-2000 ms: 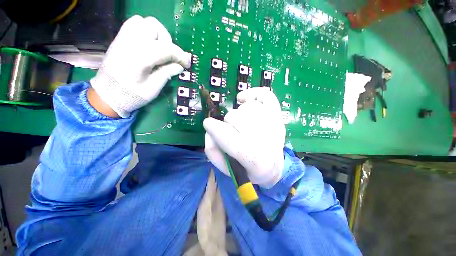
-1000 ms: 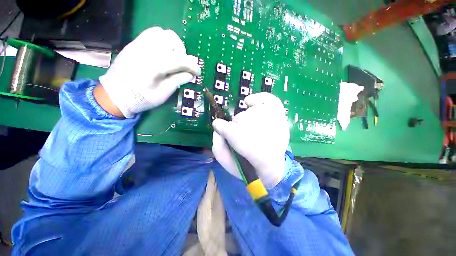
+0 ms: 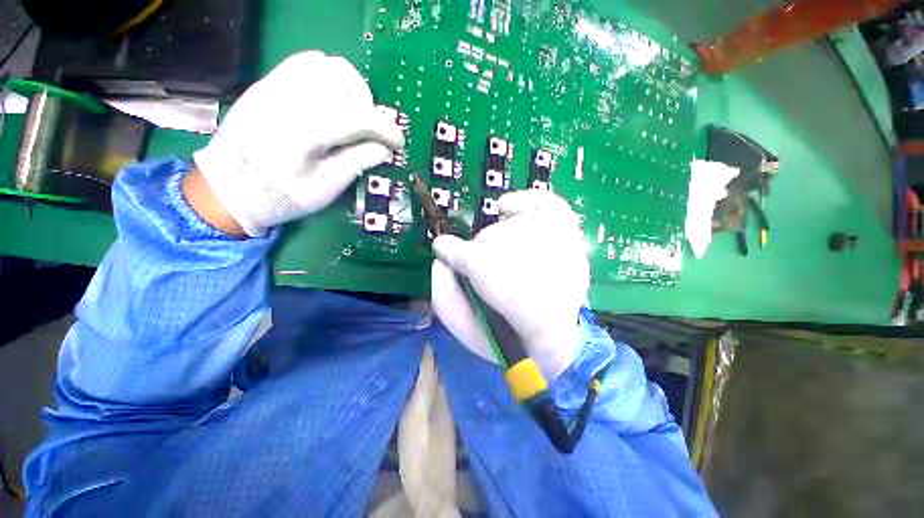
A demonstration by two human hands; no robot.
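The green circuit board (image 3: 527, 91) lies on the green mat, with rows of black power transistors (image 3: 445, 149) with silvery tabs at its near left part. My right hand (image 3: 519, 268), in a white glove, holds the soldering iron (image 3: 496, 329). Its brownish barrel points up and left, and its tip is beside the left column of transistors. My left hand (image 3: 304, 142), also gloved, is over the board's left edge with thumb and forefinger pinched together near the iron's tip. Solder wire between those fingers is too fine to make out.
A solder spool (image 3: 41, 137) with green flanges stands at the far left beside a black object (image 3: 152, 51). Right of the board are crumpled white paper (image 3: 707, 202), a dark stand (image 3: 738, 162) and dark-handled tools. A red-orange bar (image 3: 790, 35) crosses the upper right.
Since two seconds ago the view has shifted slightly. Both hands have moved a little relative to the board, and the iron's tip stays near the left transistor column. The grips look the same.
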